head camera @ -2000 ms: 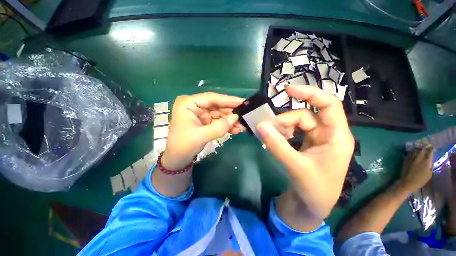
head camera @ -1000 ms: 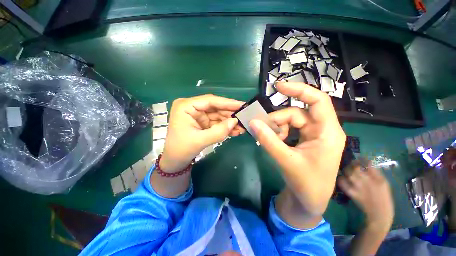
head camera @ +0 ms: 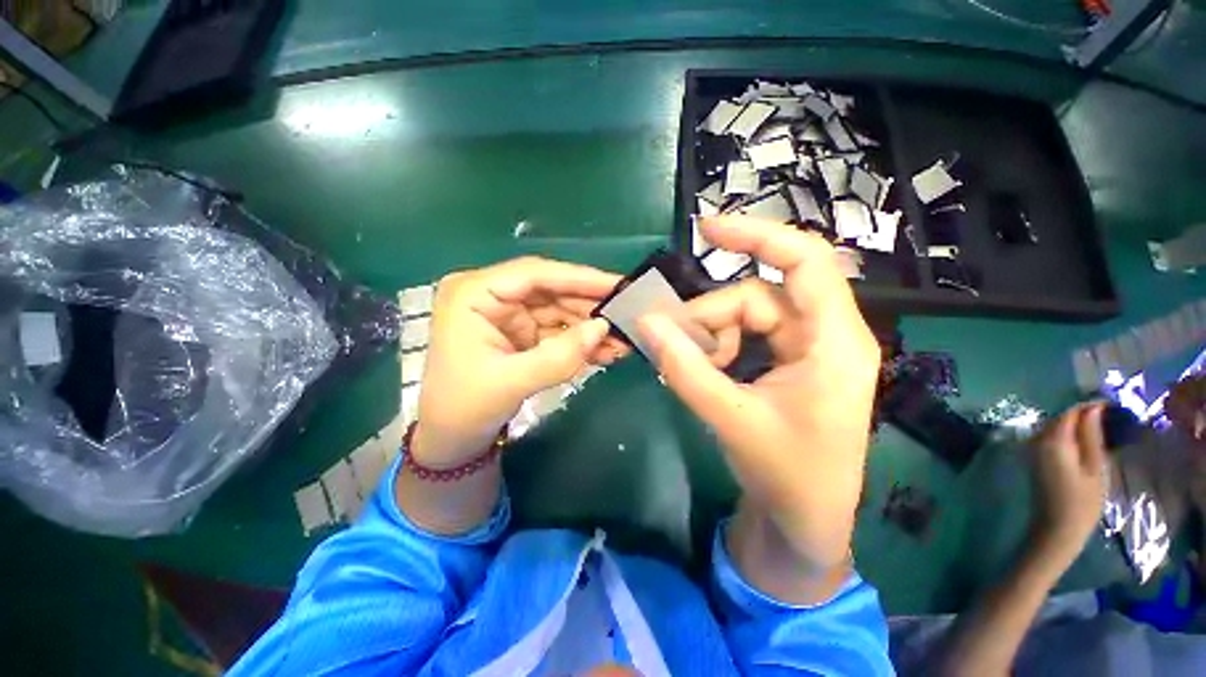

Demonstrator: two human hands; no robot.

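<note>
A small flat module with a pale grey face and black edge [head camera: 640, 312] is held in front of my chest. My left hand [head camera: 509, 347] grips its left edge between thumb and fingers. My right hand [head camera: 774, 377] has its thumb on the pale face near the right edge, with the fingers behind. A black part [head camera: 677, 274] shows behind the module's upper right edge; its far side is hidden. Joined rows of pale pads [head camera: 355, 476] lie on the bench beside my left wrist.
A black two-compartment tray [head camera: 1012, 199] with jumbled pale modules [head camera: 774, 156] stands beyond my right hand. A crinkled clear bag [head camera: 172, 437] is at left. Loose black parts [head camera: 932, 403] lie at right, near another person's hand [head camera: 1069, 483]. A dark tray [head camera: 199, 60] is far left.
Both my hands and the module have shifted slightly left, keeping the same hold. The other person's hand reached to the loose black parts and is now back at right with a dark piece.
</note>
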